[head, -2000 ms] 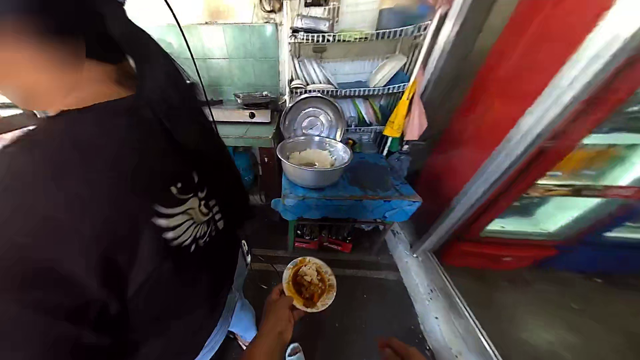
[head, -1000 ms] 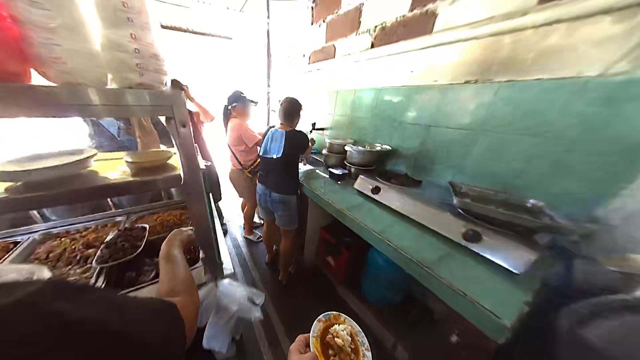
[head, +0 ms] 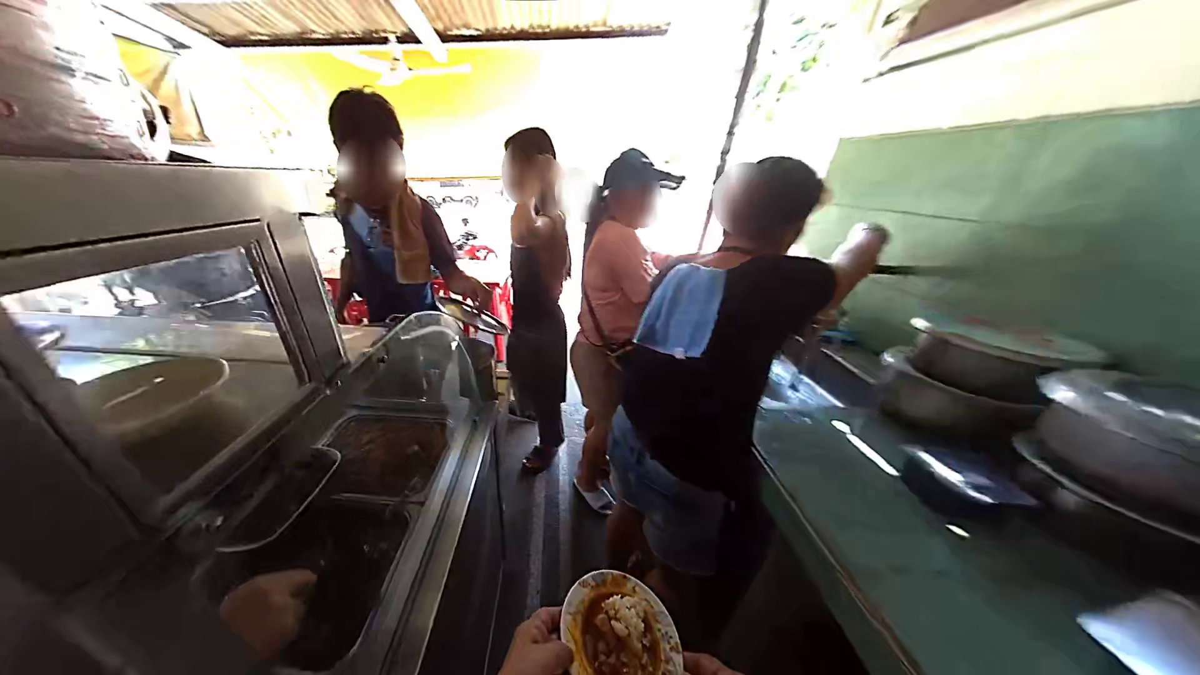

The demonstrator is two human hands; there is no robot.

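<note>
At the bottom middle, my left hand (head: 536,645) grips the left rim of a small patterned plate (head: 578,600). Rice (head: 623,616) and brown stew (head: 609,649) lie on it. The fingers of my right hand (head: 708,664) show at the plate's lower right edge; most of that hand is out of the frame, so its hold is unclear. Another person's hand (head: 269,609) is over a dark food tray at the lower left, apart from mine.
A metal and glass food counter (head: 459,506) with food trays (head: 389,455) lines the left side. On the right, large metal pots (head: 966,389) stand on a green tiled counter (head: 872,525). Several people are ahead; one in a black shirt (head: 727,384) stands close in the aisle.
The view has turned from the dish rack to the aisle and moved along it. My left hand still holds the plate of food. The people in the aisle are now closer.
</note>
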